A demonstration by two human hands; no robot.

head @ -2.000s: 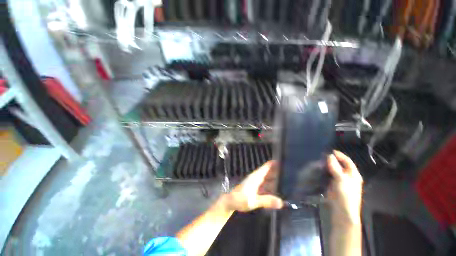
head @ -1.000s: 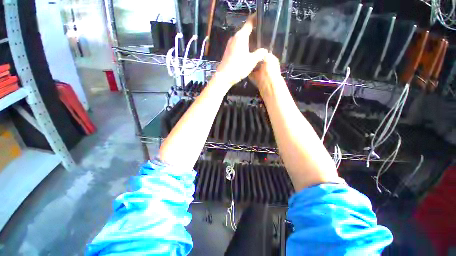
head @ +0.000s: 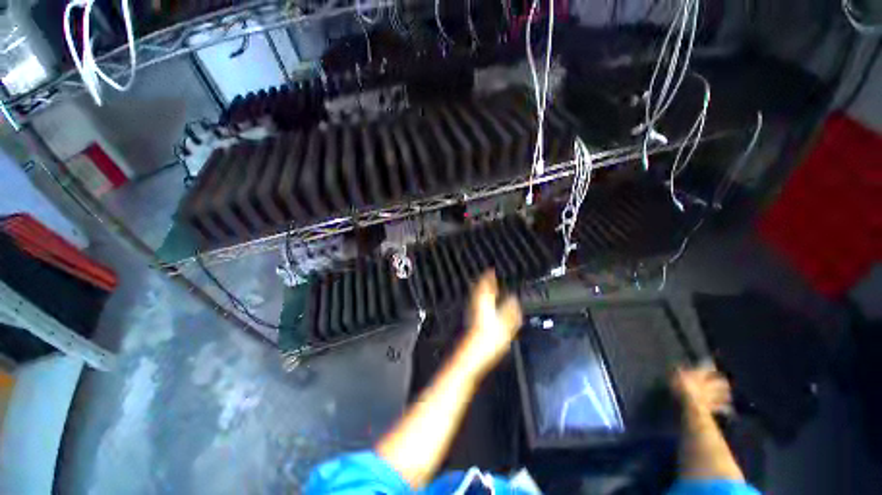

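Observation:
A glossy black screen unit lies in the left pocket of a black two-pocket tray at the lower right. The right pocket of the tray shows no screen. My left hand is beside the tray's upper left corner, blurred, with nothing seen in it. My right hand is at the tray's right side, blurred; whether its fingers touch the tray is unclear.
Wire shelving with rows of black slotted holders stands ahead. White cables hang from it. A red tray is at the right, and a pale metal shelf at the left.
Both hands have come down from the upper shelf, where they were around a screen unit, to either side of the tray. The view has tilted down, and the hands have moved apart.

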